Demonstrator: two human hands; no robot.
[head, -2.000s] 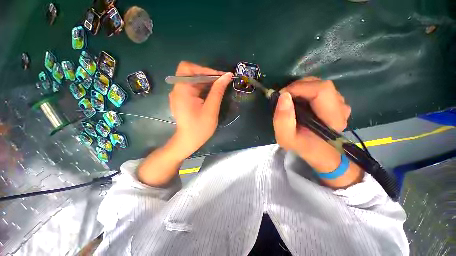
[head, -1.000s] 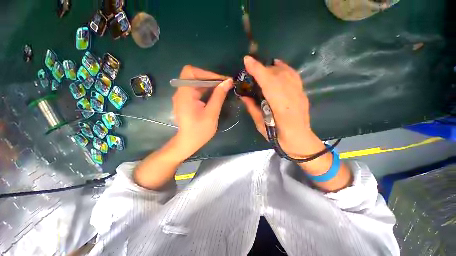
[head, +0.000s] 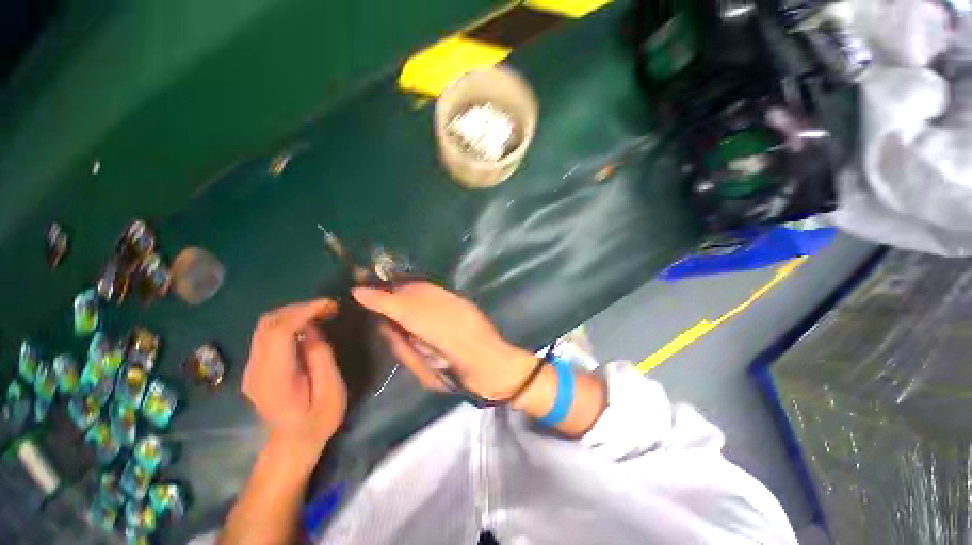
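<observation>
My right hand [head: 453, 335] holds the soldering iron in its palm. The iron's thin tip [head: 335, 245] sticks out past the fingers, and its black cord runs back over the wrist. A small shiny piece [head: 386, 264] shows at the far side of the right hand, too blurred to name. My left hand [head: 296, 373] is close to the left of the right fingertips, its fingers curled. No tweezers can be made out in it. The module between the hands cannot be made out. A thin solder wire end [head: 387, 380] shows below the hands.
Teal modules [head: 104, 360] lie at left, with dark modules [head: 136, 243], a round disc [head: 198, 275] and the solder spool [head: 38, 466]. A beige tub [head: 486, 126] stands beyond the hands, near yellow-black tape [head: 458, 62]. Black trays [head: 746, 117] and another person's white sleeve [head: 911, 138] are at upper right.
The view has swung right, bringing the beige tub, black trays and another person's sleeve into view. The tweezers no longer show at the left hand. The iron still lies in the right palm.
</observation>
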